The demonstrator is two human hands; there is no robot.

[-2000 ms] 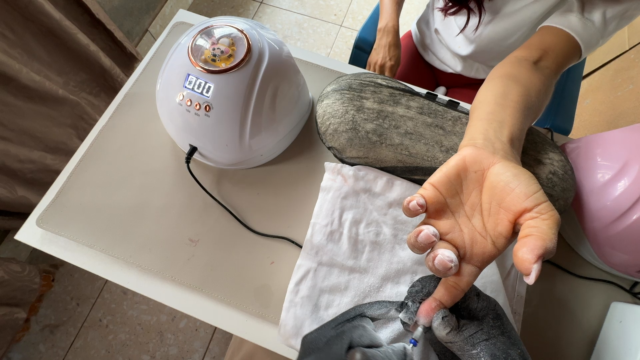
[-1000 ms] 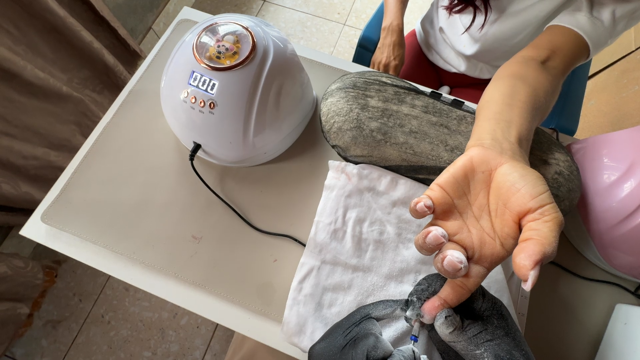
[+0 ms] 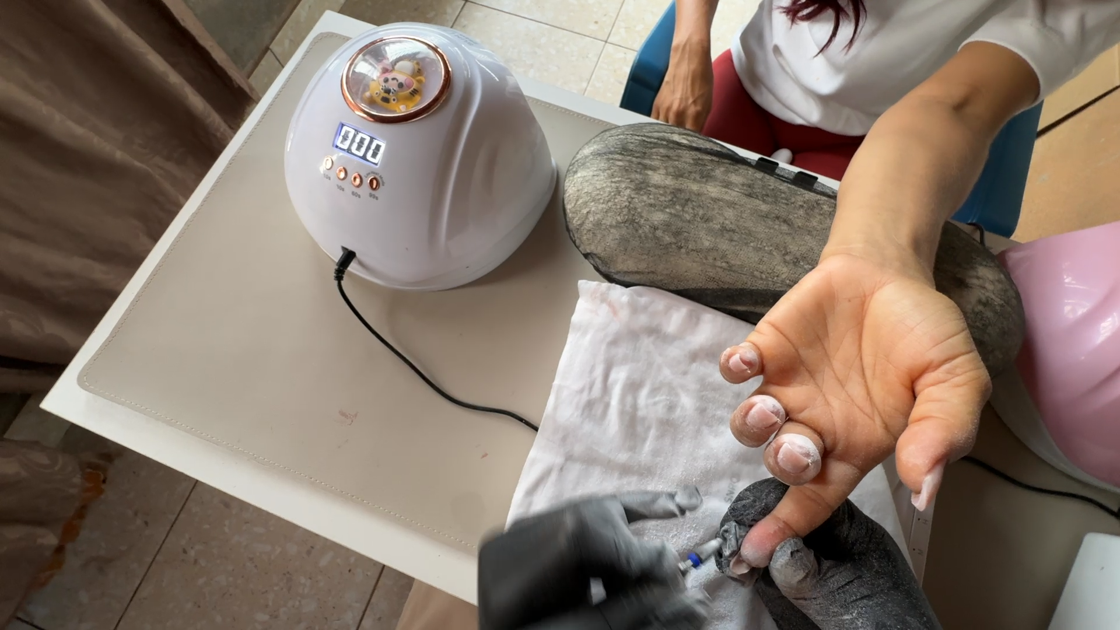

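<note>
My left hand, in a dusty black glove and blurred, holds a nail drill whose blue-ringed bit points at the client's fingertip; whether it touches cannot be told. Most of the handpiece is hidden. My right hand, in a dusty black glove, pinches the client's index finger near its tip, between thumb and fingers. The client's hand is palm up, its other fingers curled, with white dust around the nails. A white towel lies below the hands, with dust on it.
A white nail lamp with a lit display stands at the left, its black cable running to the towel. A grey armrest cushion lies under the client's forearm. A pink domed device stands at the right. The seated client is across the table.
My left hand and the drill bit have shifted slightly left, off their earlier place by the fingertip. My right hand keeps hold of the same finger.
</note>
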